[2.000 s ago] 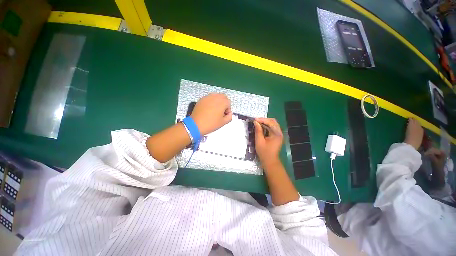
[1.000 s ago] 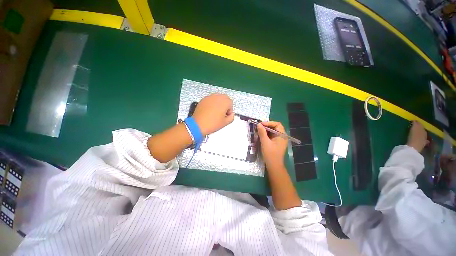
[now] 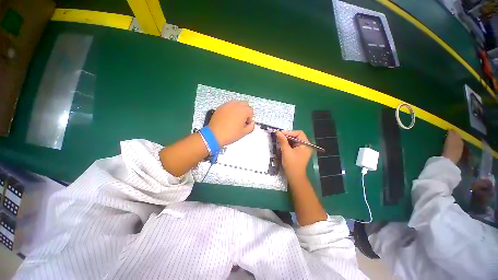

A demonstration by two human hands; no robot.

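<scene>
The tablet housing (image 3: 244, 152), dark-rimmed with a white inside, lies on a silvery bubble-wrap sheet (image 3: 218, 96). My right hand (image 3: 295, 154) holds thin tweezers (image 3: 308, 144) like a pen at the housing's upper right corner; their rear end points right over a dark strip. My left hand (image 3: 231, 123), with a bright blue wrist strap (image 3: 209, 140), rests curled over the housing's upper left edge. Its fingertips are folded under, so I cannot tell if it holds anything. The tweezers' tips are too small to make out.
Right of the sheet lie a segmented dark strip (image 3: 328, 153), a white adapter (image 3: 367, 158) with cable, a longer dark strip (image 3: 392, 158) and a ring (image 3: 405, 116). Clear film (image 3: 60, 90) lies left. Beyond the yellow rail (image 3: 284, 65) is a dark handheld unit (image 3: 375, 41). Another person's hand (image 3: 452, 145) is far right.
The tweezers in my right hand have swung so their rear end shows pointing right; they are now a little flatter. The unit beyond the rail has shifted left. My left hand has hardly moved.
</scene>
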